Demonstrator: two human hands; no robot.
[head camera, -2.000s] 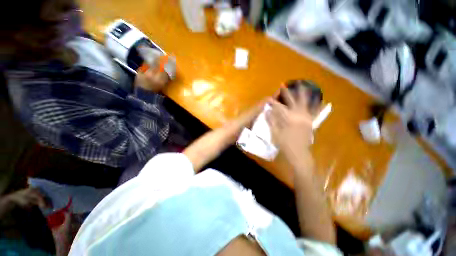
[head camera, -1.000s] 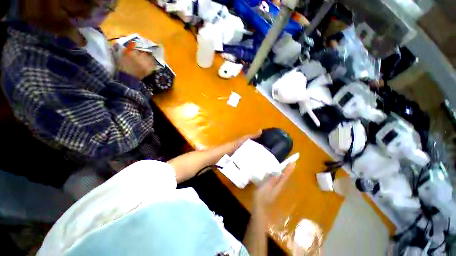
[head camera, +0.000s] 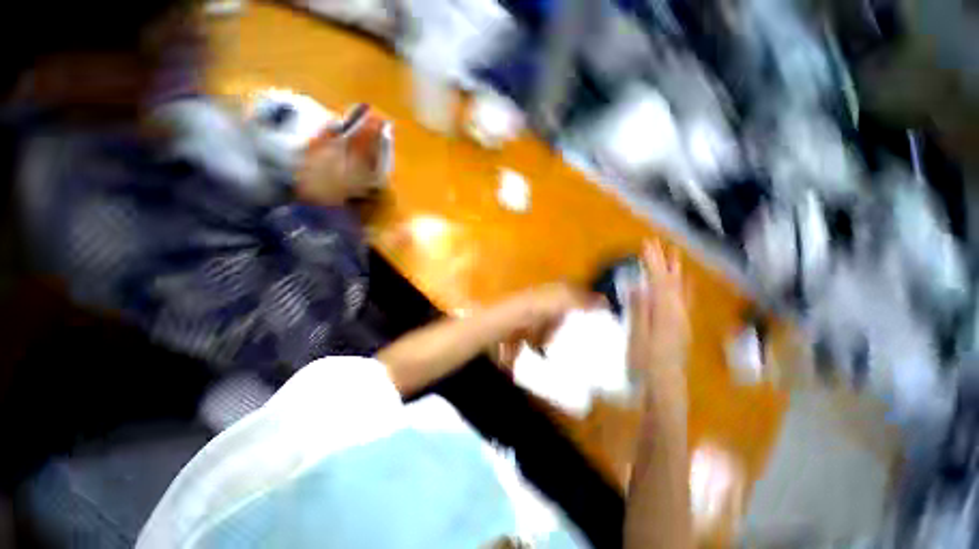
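Observation:
The frame is strongly blurred. The white-and-black security camera (head camera: 580, 357) lies at the bench's near edge, its white housing toward me and its black head on the far side, partly hidden. My left hand (head camera: 548, 308) is at the housing's upper left side, touching it or just above; its grip is blurred. My right hand (head camera: 660, 306) is along the right side of the camera, fingers extended and pointing away from me. Whether it touches the camera or holds a wipe cannot be seen.
A neighbour in a dark plaid sleeve (head camera: 258, 279) works at the left on another white camera (head camera: 285, 116). A small white block (head camera: 513, 190) and a rounded white piece (head camera: 494, 118) lie on the orange bench (head camera: 558, 220). Blurred white cameras (head camera: 773, 231) are piled along the far side. A grey mat (head camera: 821, 466) is at right.
My right hand has moved from the housing's lower right corner up along its right side toward the black head. The view has shifted and blurred. The neighbour's hand is raised higher.

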